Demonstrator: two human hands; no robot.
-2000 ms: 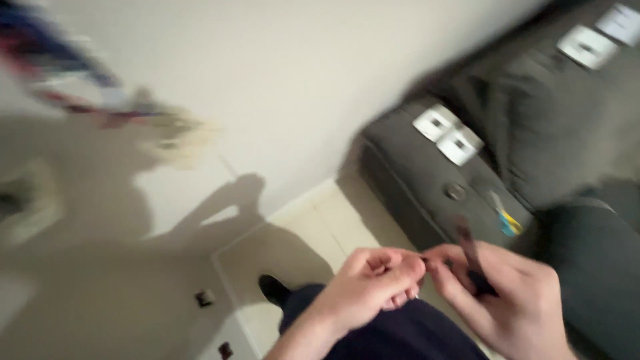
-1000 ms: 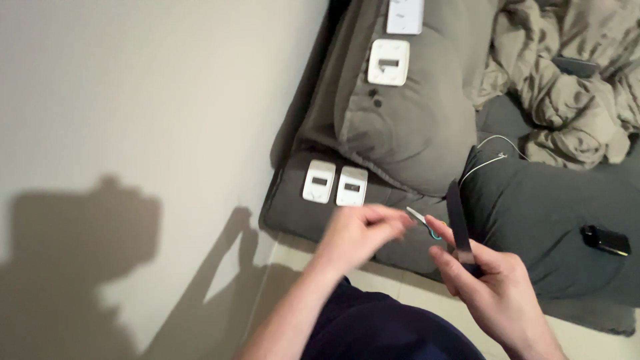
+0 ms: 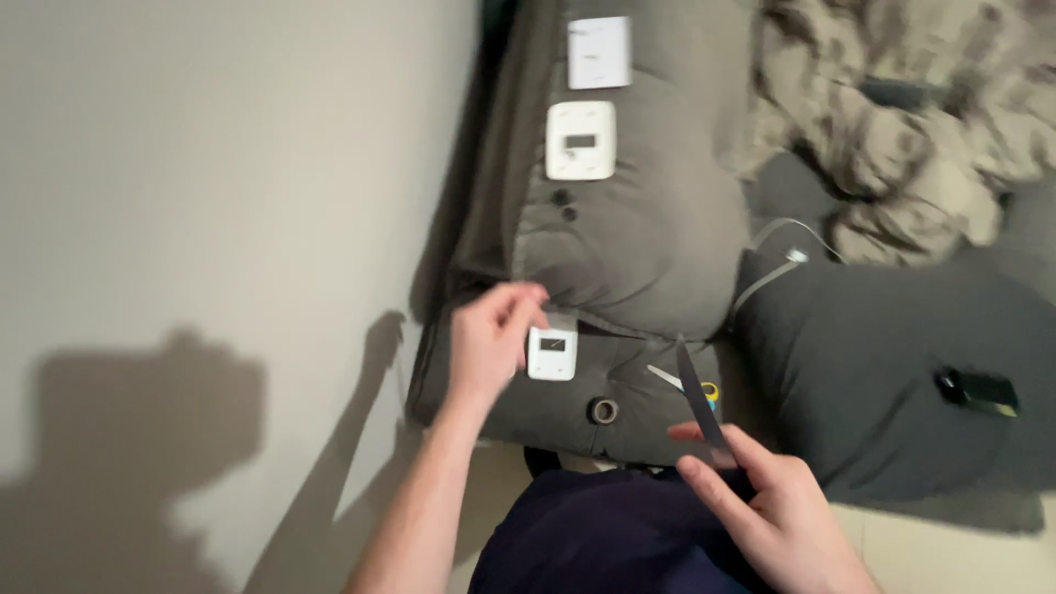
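Observation:
My left hand is over the sofa's arm, its fingers bent beside a white wall plate with a dark rectangular opening. Blur hides whether anything is between its fingertips. In my right hand is a dark, flat, pointed strip, perhaps a knife blade, that points up and away from me. Just beyond it lie scissors with yellow and blue handles. A small roll of tape sits between my hands on the grey fabric.
On the sofa cushion lie another white plate, a white rectangular piece and two small dark round things. A pale cable, a crumpled blanket and a black device are at right. A wall stands at left.
My left hand has moved away from my right hand, toward the white plates on the sofa's arm. The view has swung from the wall toward the sofa.

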